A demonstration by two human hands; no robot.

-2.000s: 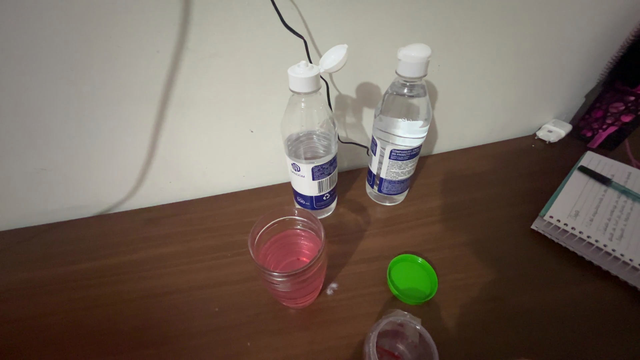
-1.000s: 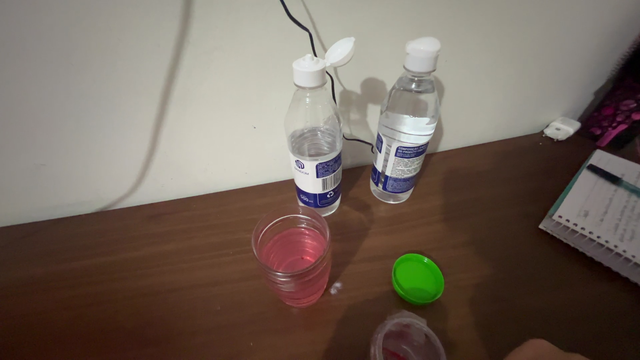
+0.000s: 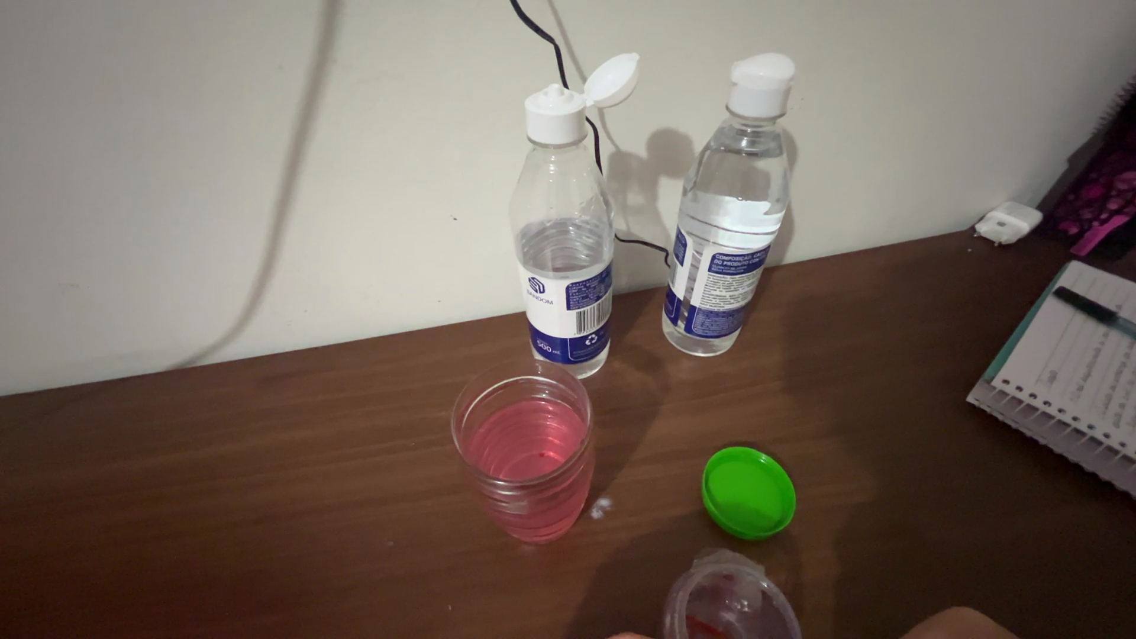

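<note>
A sliver of my left hand [image 3: 628, 635] shows at the bottom edge, just left of a small clear plastic container [image 3: 732, 595] with something red inside; whether it touches the container cannot be seen. Part of my right hand [image 3: 954, 624] appears at the bottom right, its fingers out of frame. A clear ribbed cup [image 3: 532, 497] holds pink liquid. Right of it lies a bright green round lid [image 3: 748, 493]. Behind the cup stands a partly filled clear bottle [image 3: 568, 306] with its white flip cap up. A fuller bottle [image 3: 723, 266] with its cap down stands to its right.
The wooden tabletop [image 3: 222, 479] meets a pale wall. A black cable [image 3: 559, 53] runs behind the bottles. At the right are a spiral notebook [image 3: 1056, 364] with a dark pen [image 3: 1096, 311] on it, a white plug adapter [image 3: 1007, 222] and a pink-and-black patterned item [image 3: 1092, 195].
No hand shows in the oldest frame. A hand has come in at the lower right, and a sliver of skin now shows left of the small container. The cup and bottles have stayed in place.
</note>
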